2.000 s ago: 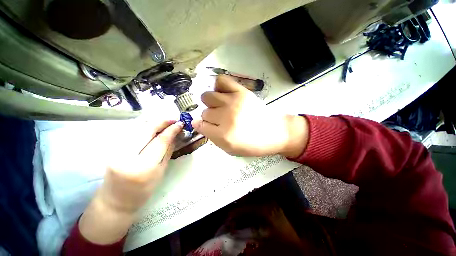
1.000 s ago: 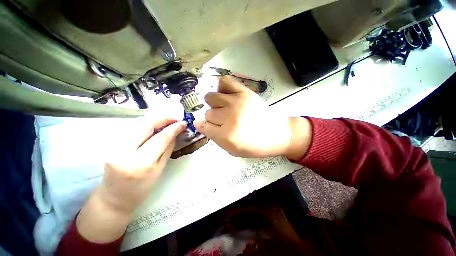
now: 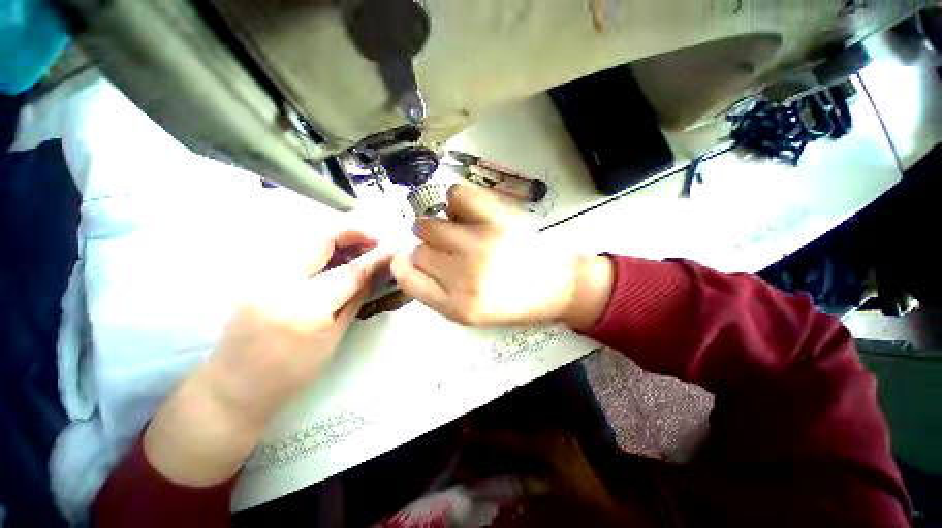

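My left hand (image 3: 300,294) and my right hand (image 3: 470,258) meet with fingertips close together, just below the knurled knob (image 3: 427,198) of the sewing machine (image 3: 496,62). The fingers of both hands are pinched. A small dark bit shows at the left fingertips, but what they pinch is mostly hidden and washed out by glare. The white inside-out sleeve pieces (image 3: 134,309) lie to the left of my left hand. Presser foot parts sit behind the knob, under the machine head.
Small snips (image 3: 501,177) lie on the white table (image 3: 413,376) behind my right hand. A black phone-like rectangle (image 3: 611,129) lies under the machine arm. A tangle of black cords (image 3: 790,126) is at the right. Speckled floor (image 3: 651,404) shows below the table edge.
The view has shifted, showing more white cloth at the left. The blue piece seen between the fingertips earlier no longer shows. The hands stay close together by the knob.
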